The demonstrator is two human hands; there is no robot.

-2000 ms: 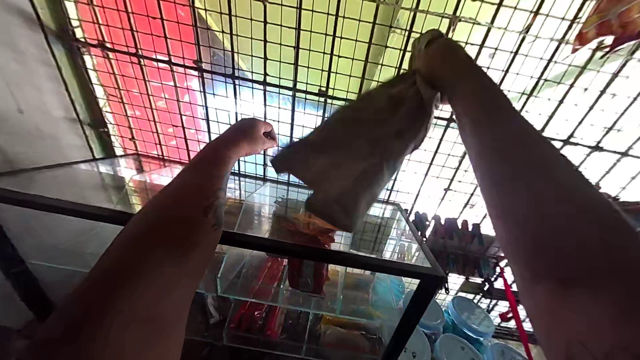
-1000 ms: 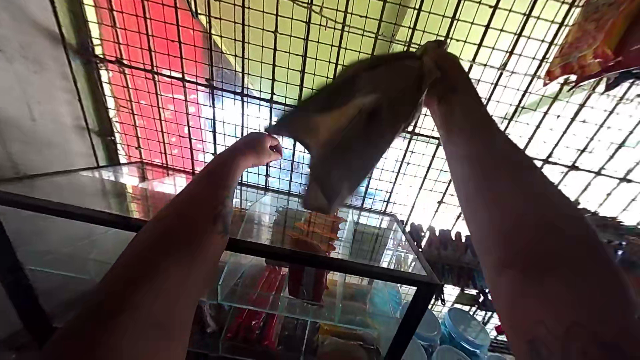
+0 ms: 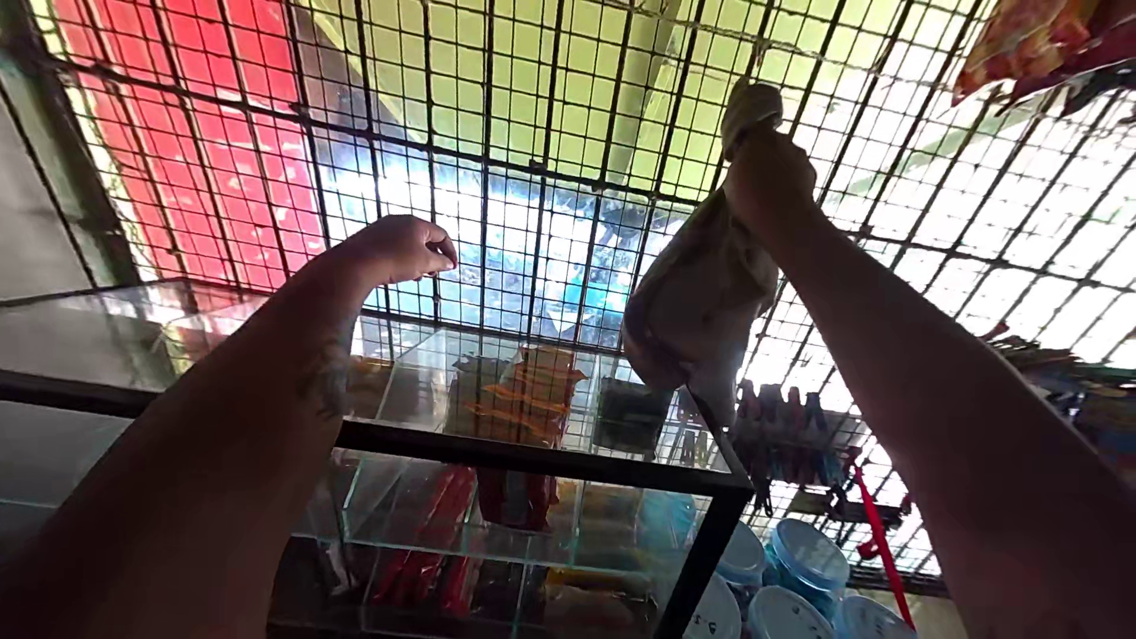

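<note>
A grey-brown cloth (image 3: 697,302) hangs from my right hand (image 3: 770,177), which is closed around its upper part in front of the wire mesh (image 3: 541,169). A bunched end of the cloth sticks up above the fist, and its lower end hangs by the corner of the glass display case (image 3: 532,460). My left hand (image 3: 413,250) is raised above the case's glass top, apart from the cloth. Its fingers are curled with the thumb near the fingertips, and nothing is seen between them.
Packets (image 3: 524,399) show through the glass. Lidded plastic tubs (image 3: 808,555) stand right of the case. Clips (image 3: 785,413) and a red strap (image 3: 879,541) hang on the mesh beside it. More packets (image 3: 1029,44) hang at upper right.
The cloth, earlier spread toward my left hand, now hangs down from my right hand, farther from the left. My right hand still holds it.
</note>
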